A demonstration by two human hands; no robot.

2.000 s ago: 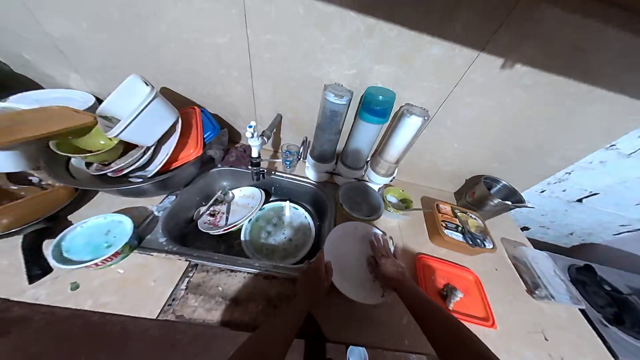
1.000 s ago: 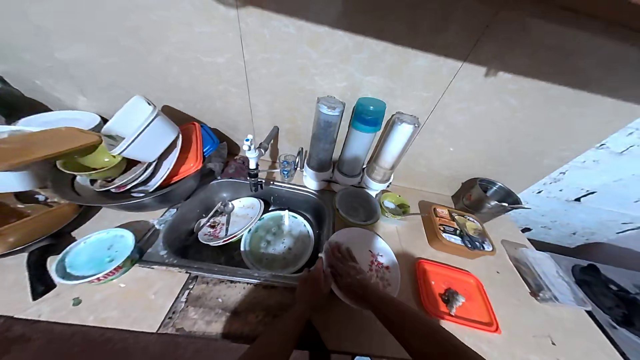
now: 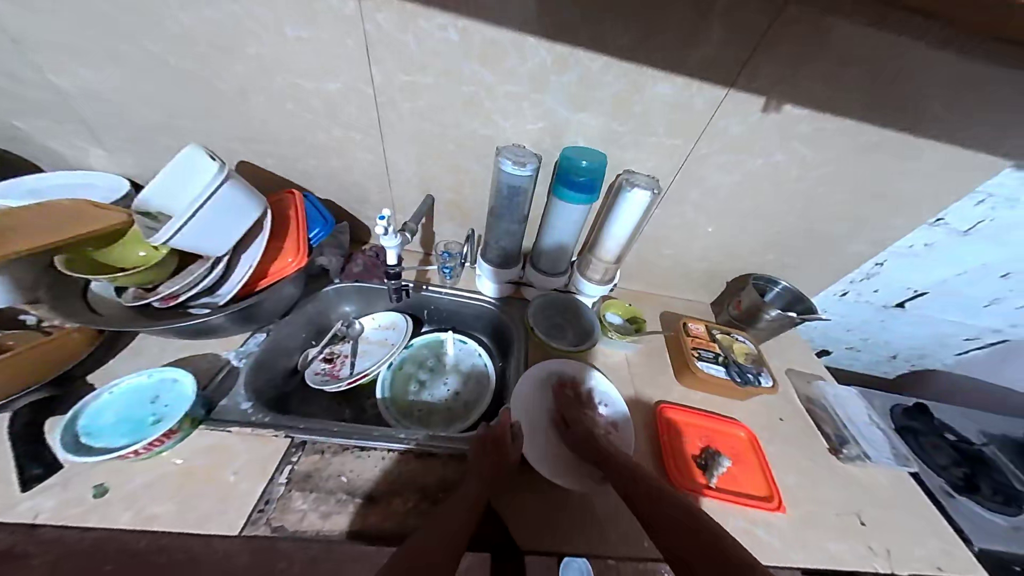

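My left hand [image 3: 496, 444] grips the left rim of a white plate [image 3: 548, 384], right of the sink and above the counter's front. My right hand [image 3: 580, 420] lies across the plate's inner face, its fingers partly blurred; whether it holds anything cannot be told. Red marks show on the plate beside those fingers. In the sink [image 3: 268, 392], a soiled plate with spoons [image 3: 380, 336] leans beside a round bowl of cloudy water [image 3: 436, 384]. Right of my hands, an orange plastic lid [image 3: 744, 448] carries a crumpled dark and whitish lump [image 3: 711, 464].
A large metal basin [image 3: 216, 320] piled with dishes stands left, behind a bowl of bluish liquid [image 3: 132, 412]. A faucet [image 3: 392, 248], a glass [image 3: 450, 260] and upright filter canisters [image 3: 552, 216] line the wall. A brown plastic tub [image 3: 684, 376] and metal pot [image 3: 740, 304] stand right.
My right hand has moved from the plate's right side two seconds ago to its left part, then back toward the middle. My left hand stays at the plate's left edge. Red marks have come into view on the plate.
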